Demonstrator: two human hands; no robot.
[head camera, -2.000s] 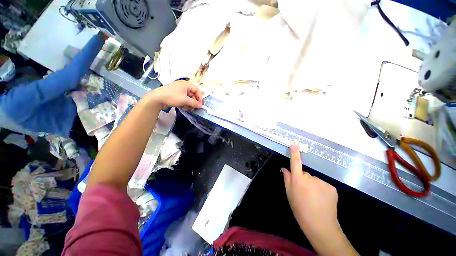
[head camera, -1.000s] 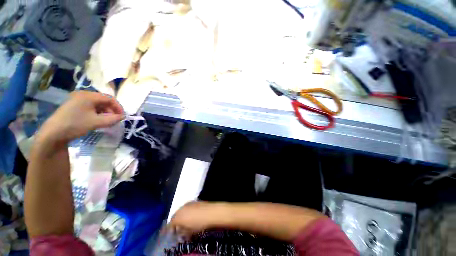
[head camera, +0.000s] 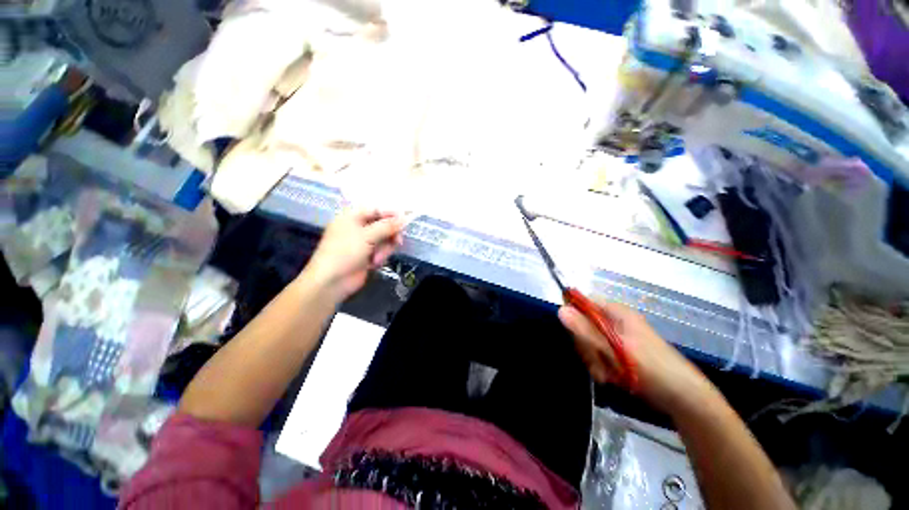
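Note:
My left hand (head camera: 351, 251) is over the table's front edge with its fingertips pinched together. It appears to hold thin white tape (head camera: 404, 279), with pale strands showing just under the fingers; the tape is small and blurred. My right hand (head camera: 623, 351) is shut on the fabric shears (head camera: 598, 324) by the red handle, right of the left hand. The blades (head camera: 541, 247) point up and left over the table-edge ruler (head camera: 449, 242) and do not touch the left hand. The orange handle is hidden.
Cream fabric (head camera: 259, 110) is heaped at the back left. A sewing machine (head camera: 777, 129) stands at the right, with lilac-white strips (head camera: 797, 234) and a beige bundle (head camera: 867, 334) near it. Patchwork fabric (head camera: 110, 299) lies at the left. A white card (head camera: 334, 379) is beside the lap.
My right hand has come up from the lap and taken the shears off the table. My left hand has moved right along the table edge. The view has shifted.

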